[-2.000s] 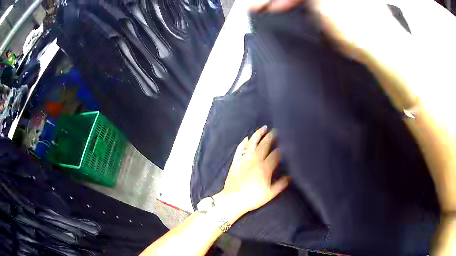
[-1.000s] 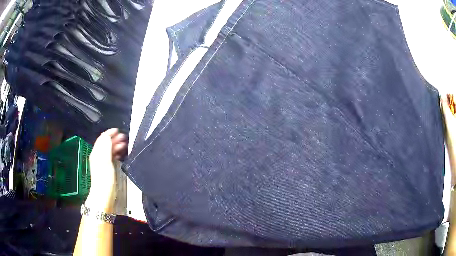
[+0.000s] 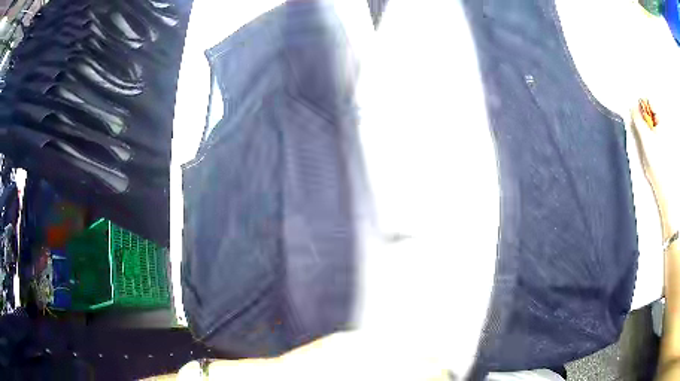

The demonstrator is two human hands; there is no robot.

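A dark sleeveless denim garment [image 3: 559, 186] lies on the white table [image 3: 649, 275], with pale stitching along its armholes. Its left part is blurred, and a broad white area separates it from the right part. My left forearm crosses the bottom edge; my left hand [image 3: 406, 356] is washed out near the lower middle, so its fingers and grip cannot be told. My right hand [image 3: 644, 125] is beside the right armhole, off the cloth, closed around a small orange-red tool, likely thread snips [image 3: 648, 113].
Dark garments [image 3: 82, 111] hang in a dense row on the left. A green plastic crate [image 3: 138, 269] stands on the floor below them, left of the table. Another dark garment with a row of pale dots is at the lower left. A blue object [image 3: 671, 21] is at the top right corner.
The garment's front, one broad dark surface a second ago, now shows two parts with white between. My left hand has moved from the garment's left edge to the bottom middle.
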